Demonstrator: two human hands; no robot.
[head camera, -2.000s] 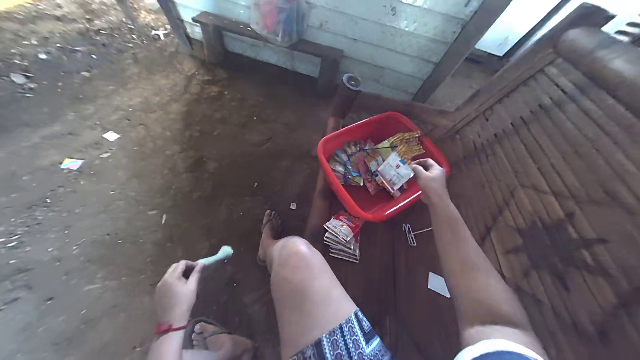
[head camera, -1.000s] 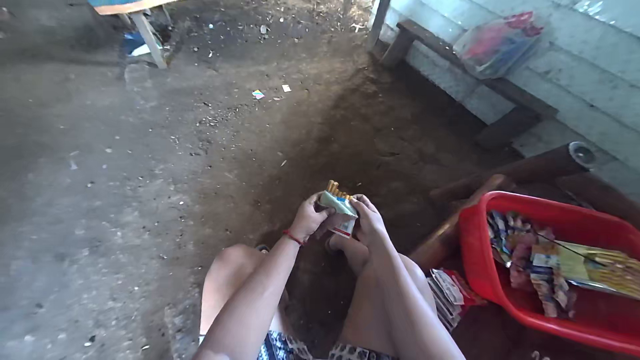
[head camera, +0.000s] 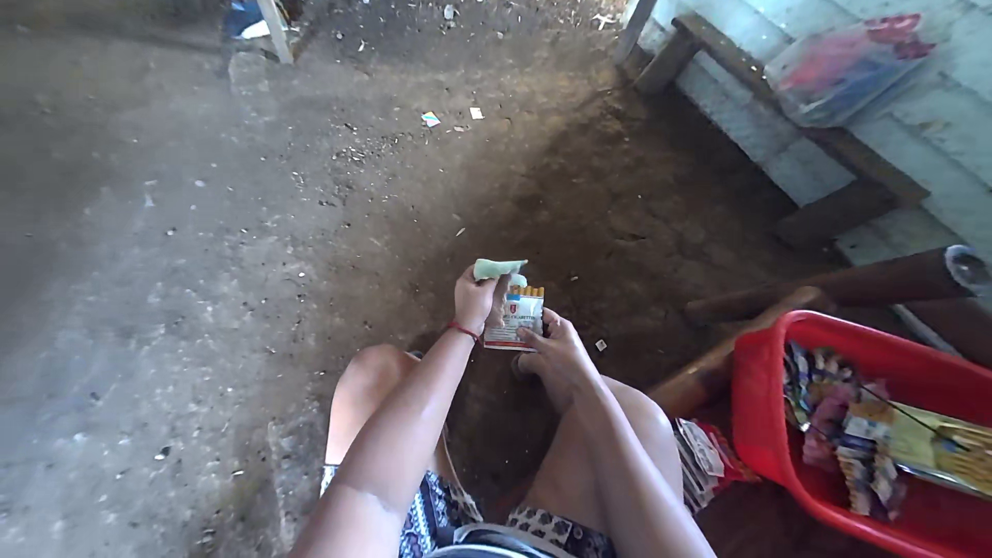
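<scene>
My left hand (head camera: 474, 298), with a red band at the wrist, holds a crumpled pale green piece (head camera: 498, 269), perhaps cloth or paper, above my knees. Just right of it, my right hand (head camera: 556, 341) grips a white cigarette pack (head camera: 514, 319) by its lower right side. The pack stands roughly upright, with several orange-brown filter ends showing at its top. The fingers of my left hand are beside the pack's left edge; whether they touch it I cannot tell.
A red plastic basin (head camera: 756, 403) with printed packets stands at the right, beside wooden poles (head camera: 837, 287). More packets (head camera: 701, 457) lie by my right knee. A low wooden bench (head camera: 744, 66) with a filled plastic bag (head camera: 849, 70) is along the wall.
My right hand was at a packet in the red basin two seconds ago; now it holds the cigarette pack near my left hand. The view has swung to the left.
</scene>
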